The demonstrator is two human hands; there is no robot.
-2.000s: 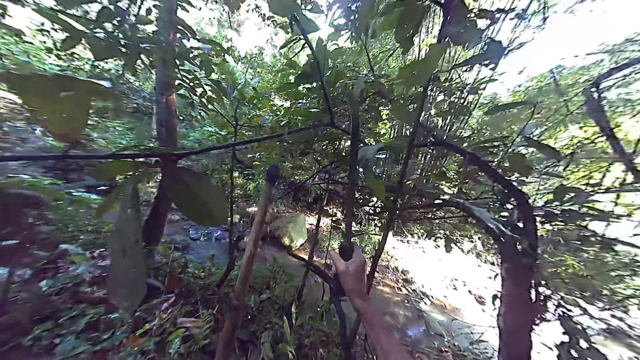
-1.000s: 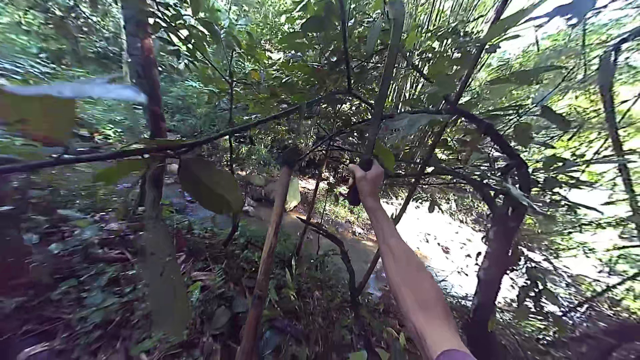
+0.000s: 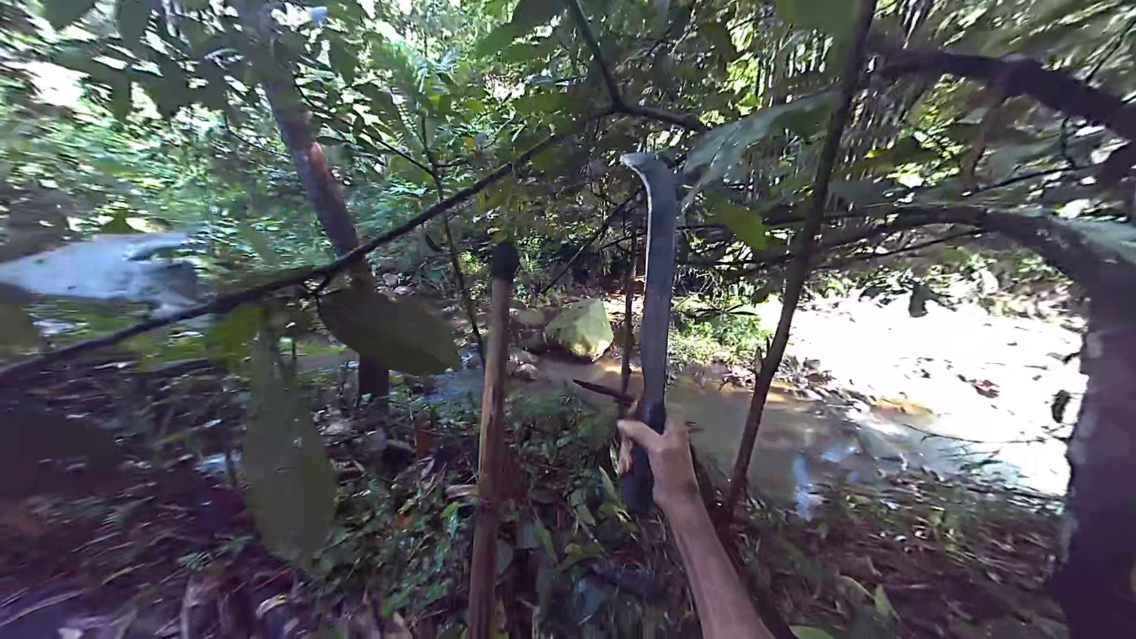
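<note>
My right hand point(image 3: 664, 453) grips the dark handle of a machete with a hooked tip point(image 3: 658, 293). Its long blade points upward, with the curved tip turned to the left near some leaves. Left of the hand stands a wooden pole point(image 3: 491, 426) with a dark top end, roughly upright and apart from the blade. I cannot see my left hand. A thin branch point(image 3: 382, 241) slopes across the view behind the blade and the pole, with a large leaf point(image 3: 388, 330) hanging from it.
A muddy stream point(image 3: 737, 417) runs beyond the hand, with a pale boulder point(image 3: 580, 328) on its far side. A slim stem point(image 3: 790, 311) rises just right of the machete. A thick curved trunk point(image 3: 1105, 426) stands at the right, another trunk point(image 3: 324, 186) at the left. Leaf litter and low plants cover the ground.
The right hand and machete have come lower in the view, and the blade's hooked tip now shows. The view has shifted.
</note>
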